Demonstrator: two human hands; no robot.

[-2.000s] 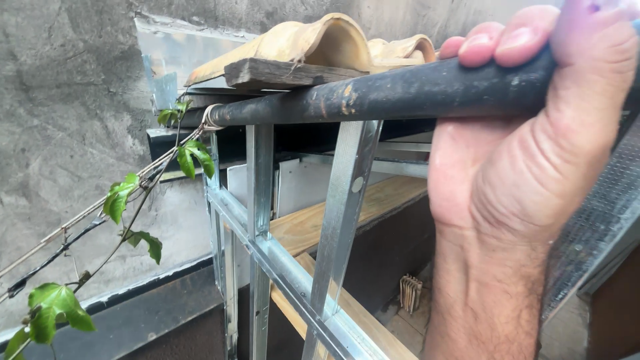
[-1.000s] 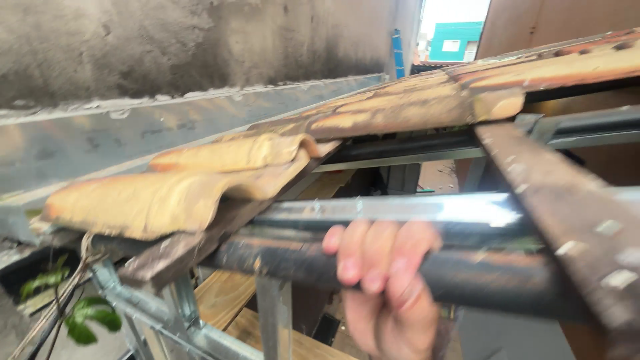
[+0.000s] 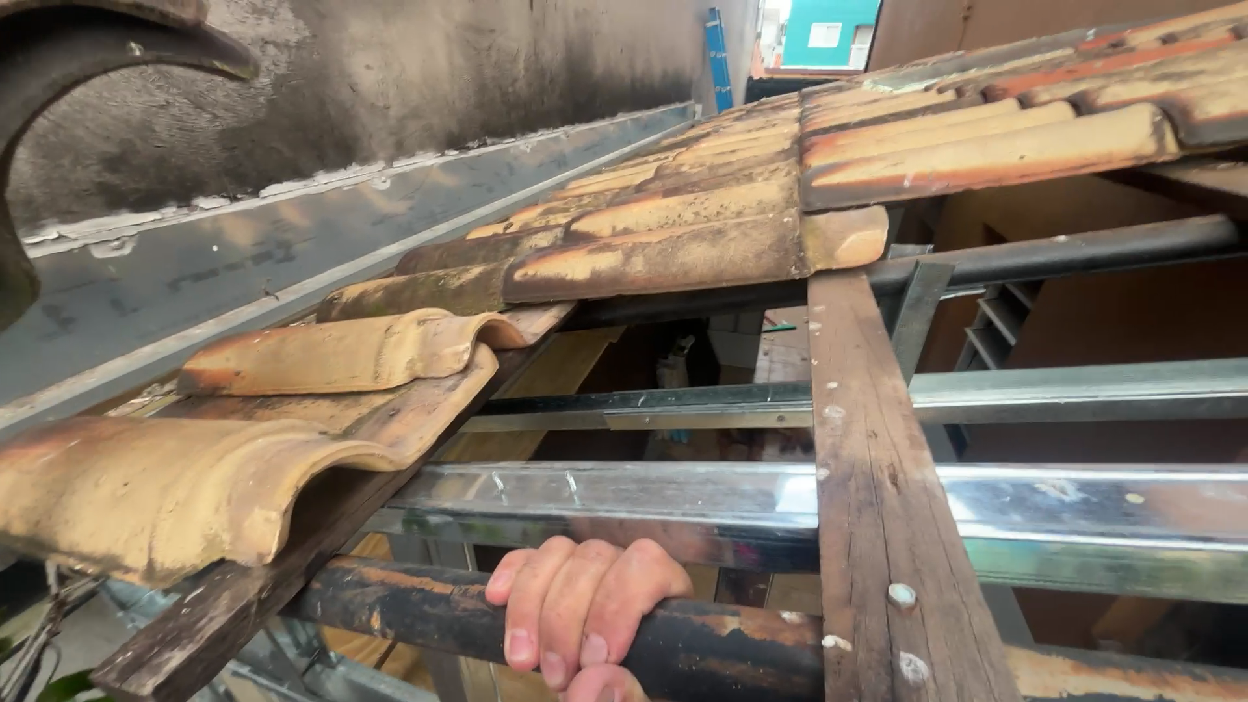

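My right hand (image 3: pixel 590 614) grips a black pipe (image 3: pixel 419 604) with patches of worn paint, its fingers curled over the top and the thumb tip low at the image edge. Left of the hand, a weathered wooden batten (image 3: pixel 224 609) crosses the pipe under curved clay roof tiles (image 3: pixel 195 487). To its right a broader wooden batten (image 3: pixel 877 468) with nail or screw heads crosses over the pipe. Just beyond the fingers runs a shiny metal profile (image 3: pixel 624 487). My left hand is out of view. A dark curved piece, apparently a tile (image 3: pixel 88 58), looms at the upper left; its support is hidden.
Rows of overlapping clay tiles (image 3: pixel 741 185) run up the roof. Metal flashing (image 3: pixel 292 229) follows the stained wall (image 3: pixel 419 78). A second metal profile (image 3: pixel 1072 390) and another dark pipe (image 3: pixel 1082 253) span the roof opening. Leaves show at the lower left.
The view has swung far toward the roof. My right hand grips a dark pipe in all three frames. The dark curved piece at the upper left has come into view.
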